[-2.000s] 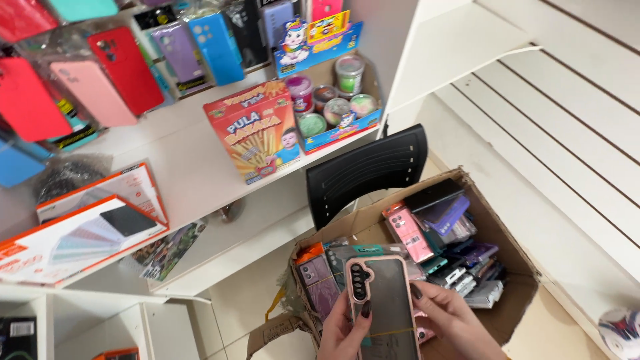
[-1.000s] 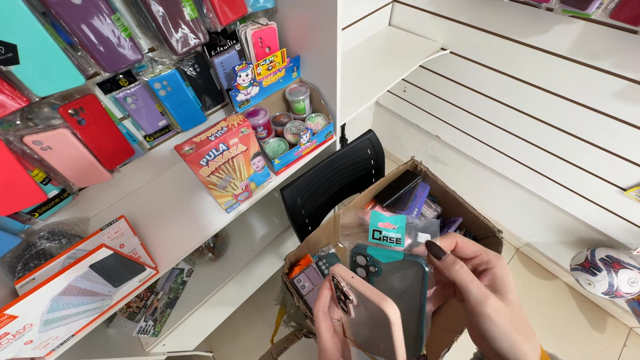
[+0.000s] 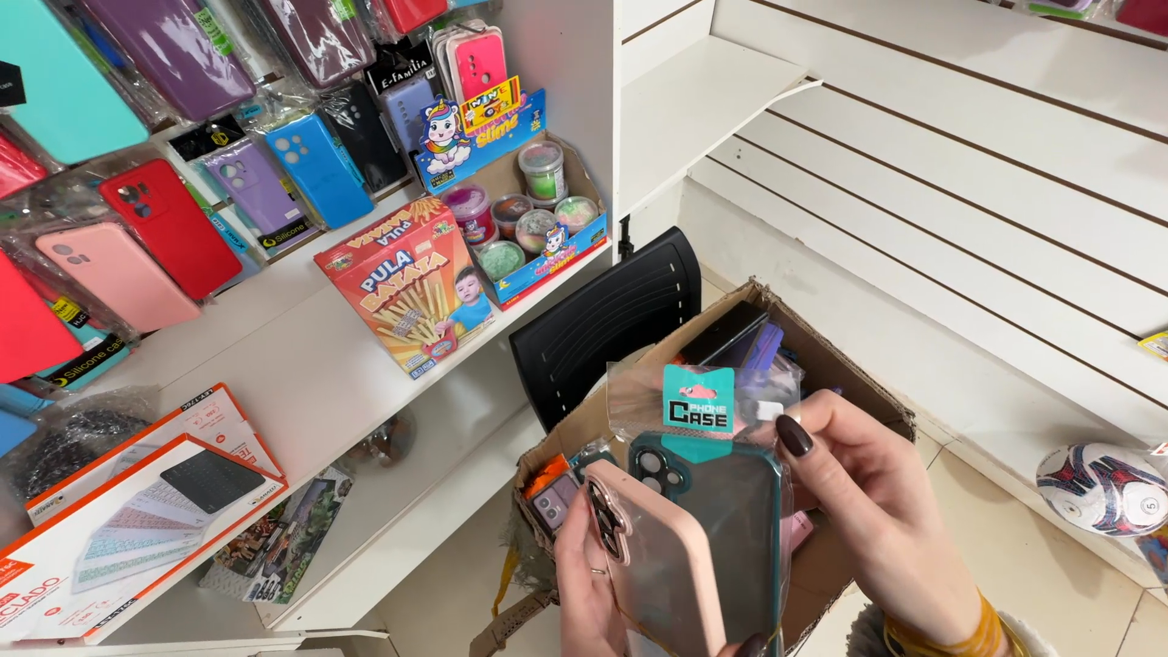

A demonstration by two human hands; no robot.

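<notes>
My left hand (image 3: 589, 575) grips a clear phone case with a pink frame (image 3: 662, 557), tilted, its camera cutouts toward the upper left. Partly behind it is a teal-edged phone case (image 3: 739, 520) in a clear plastic sleeve with a turquoise hang tag (image 3: 698, 400). With thumb and fingers my right hand (image 3: 867, 502) pinches the upper right edge of that sleeve, beside a small white sticker. A thin yellowish band shows low around the cases. Beneath both hands stands an open cardboard box (image 3: 821, 356) holding more packaged phone cases, partly hidden by the hands.
Behind the box is a black chair back (image 3: 611, 319). At left, a white shelf (image 3: 319, 401) bears a red game box (image 3: 415, 283), a display box of slime tubs (image 3: 557, 265) and keyboard boxes (image 3: 146, 538); packaged cases hang above. A ball (image 3: 1100, 488) lies at right.
The teal-edged case in its sleeve, with its hang tag upright, has come into clear view beside the pink-framed one. My right hand has moved up to the sleeve's edge. The view has shifted.
</notes>
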